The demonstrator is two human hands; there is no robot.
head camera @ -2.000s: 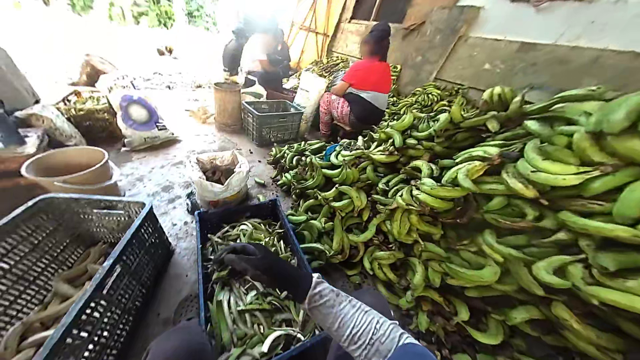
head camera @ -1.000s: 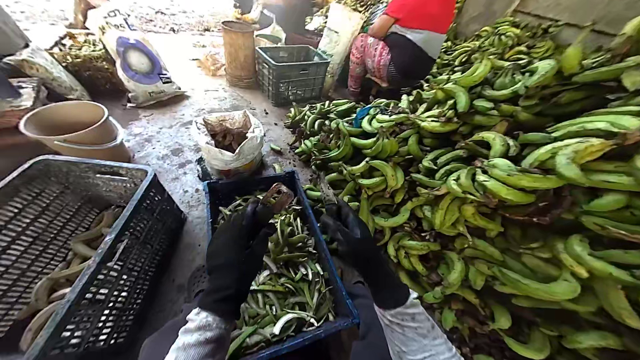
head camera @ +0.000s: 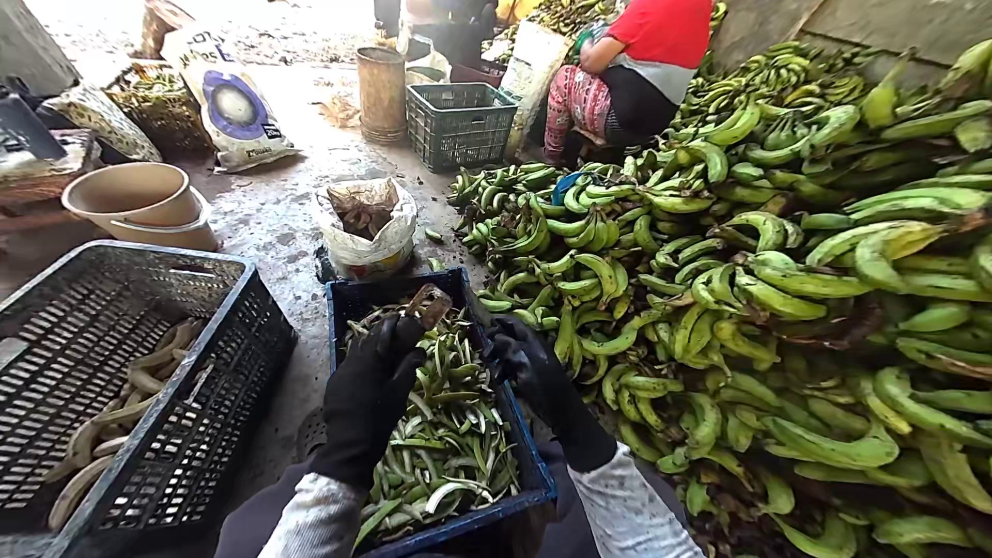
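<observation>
My left hand (head camera: pixel 374 387), in a black glove, holds a short, brownish blade-like tool (head camera: pixel 429 304) above the left side of a blue plastic crate (head camera: pixel 530 457). Green plantain peels (head camera: pixel 457 422) fill much of that crate. Over its right rim is my right hand (head camera: pixel 529 360), also in a black glove, its fingers curled; whether it grips anything is not clear. Beside it, on the right, lies a large heap of green plantains (head camera: pixel 697 287). Peeled plantains (head camera: pixel 128 411) lie in the black slatted crate (head camera: pixel 260 310) at the left.
An open white sack (head camera: pixel 372 256) stands just beyond the blue crate. Tan buckets (head camera: pixel 143 203) are at the left, with a printed sack (head camera: pixel 232 108) behind. Farther back are a rusty metal drum (head camera: pixel 381 93), a green crate (head camera: pixel 463 128) and a seated person in a red top (head camera: pixel 659 46).
Two seconds ago one gloved hand showed over the peels; since one second ago both hands show, the left with the tool. The view has tilted down.
</observation>
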